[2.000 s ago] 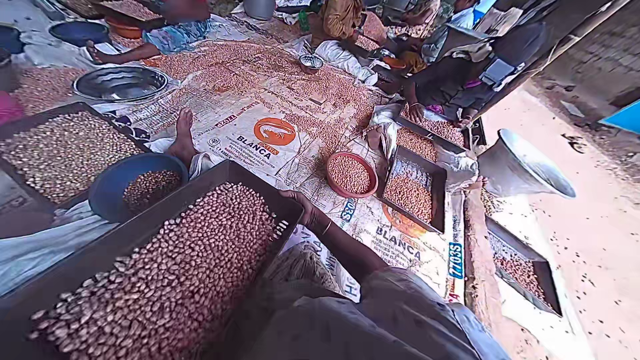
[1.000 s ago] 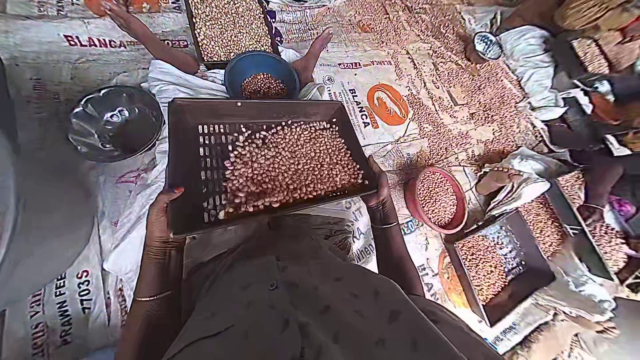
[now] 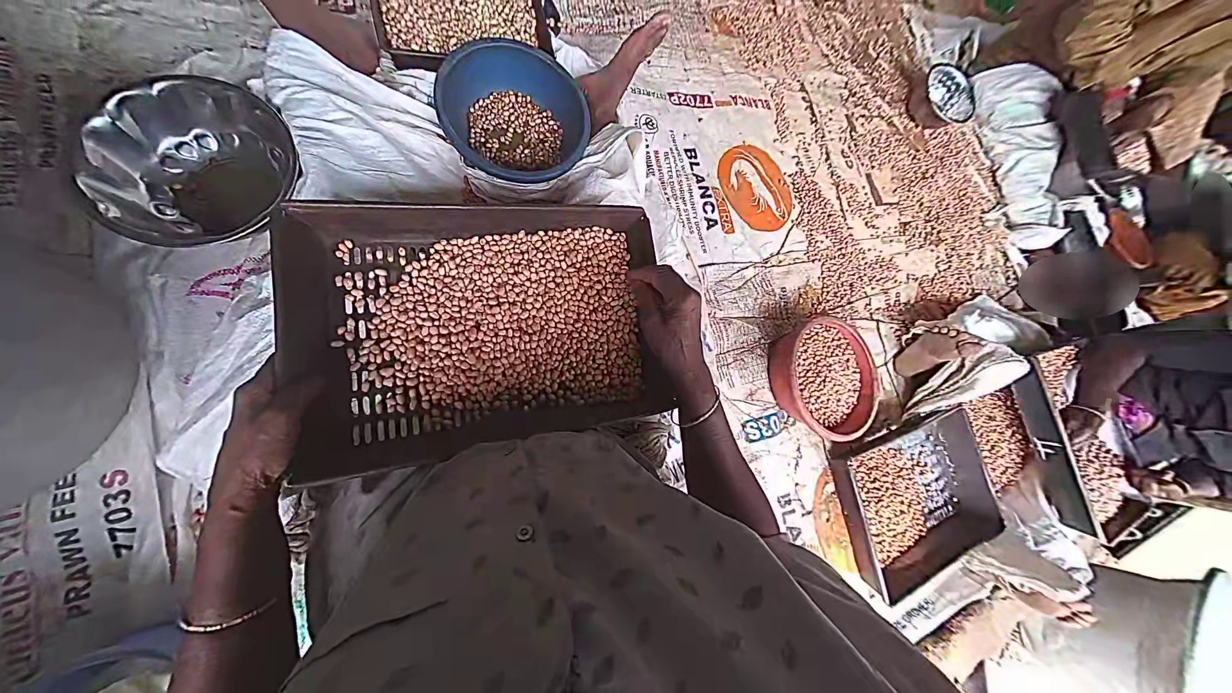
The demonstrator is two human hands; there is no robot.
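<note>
A dark rectangular sieve tray [image 3: 462, 219] with a slotted bottom is held level in front of me, above my lap. Shelled peanuts [image 3: 510, 327] cover most of its bottom, heaped to the right; slots show bare along the left side. My left hand [image 3: 265, 423] grips the tray's left edge, its fingers partly hidden. My right hand [image 3: 669, 322] holds the right edge, fingers over the rim. Just beyond the tray, a blue plastic bowl [image 3: 448, 101] holds some darker nuts.
A shiny metal basin [image 3: 231, 144] stands at the upper left. To the right are a red plastic tub [image 3: 784, 371] of peanuts and another slotted tray [image 3: 972, 539]. Peanuts lie spread over printed sacks [image 3: 703, 241]. Other people sit at the far right and beyond the blue bowl.
The view has swung considerably since the oldest frame. Since one second ago, the peanuts have spread within the tray, covering more of its bottom towards the right side.
</note>
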